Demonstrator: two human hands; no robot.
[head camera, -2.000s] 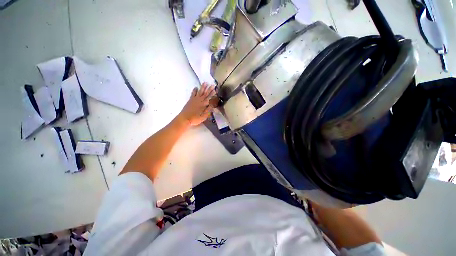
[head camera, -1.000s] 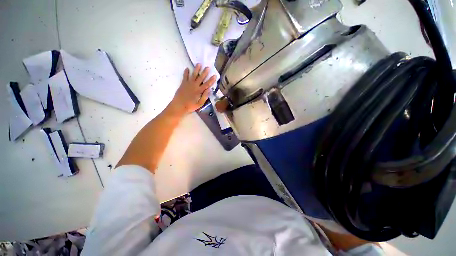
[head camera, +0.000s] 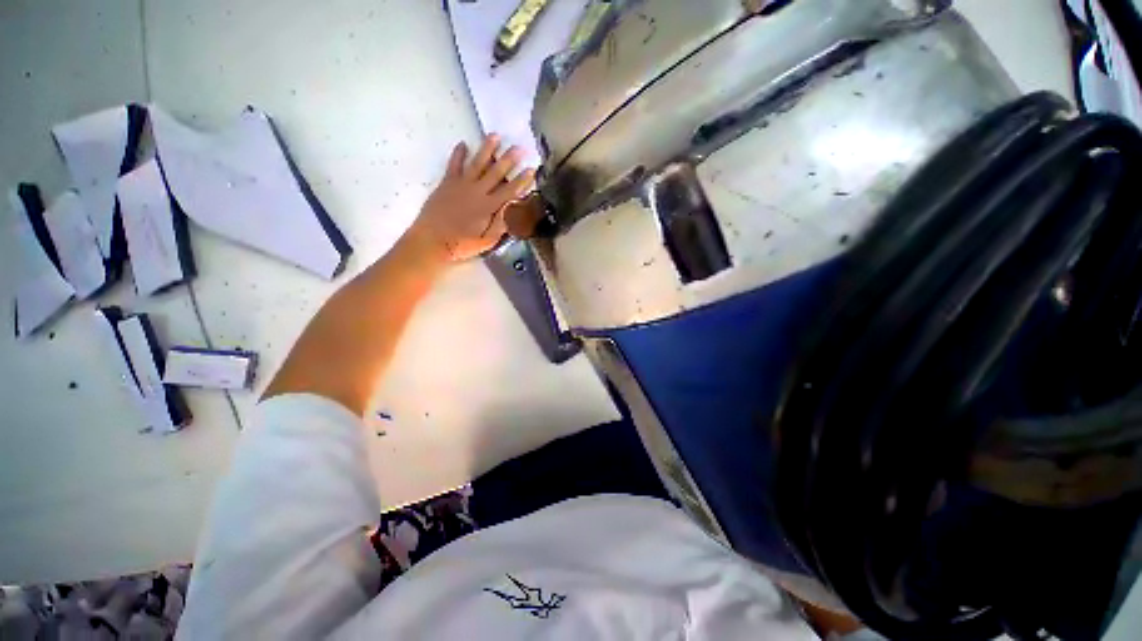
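The cutting machine (head camera: 751, 163), with a silver and blue motor body and a thick coiled black power cable (head camera: 927, 363), fills the right side of the view. My left hand (head camera: 473, 200) lies flat with fingers spread at the near edge of the paper marker (head camera: 491, 94), beside a brownish knob (head camera: 524, 215) on the motor front. Part of the grey base plate (head camera: 526, 294) shows below my hand. My right hand is hidden behind the machine; only a bit of that arm shows at the bottom. The blade is hidden.
Cut pieces with white tops and dark edges (head camera: 238, 188) lie on the white table (head camera: 75, 488) at the left. A yellow-green bar (head camera: 517, 30) lies on the marker. Offcuts (head camera: 94, 609) are heaped below the table edge. A dark-edged piece stands at the upper right edge.
The machine has come closer and fills more of the view. My left hand has shifted slightly up and left, still flat. The right forearm, visible earlier, is now almost wholly hidden.
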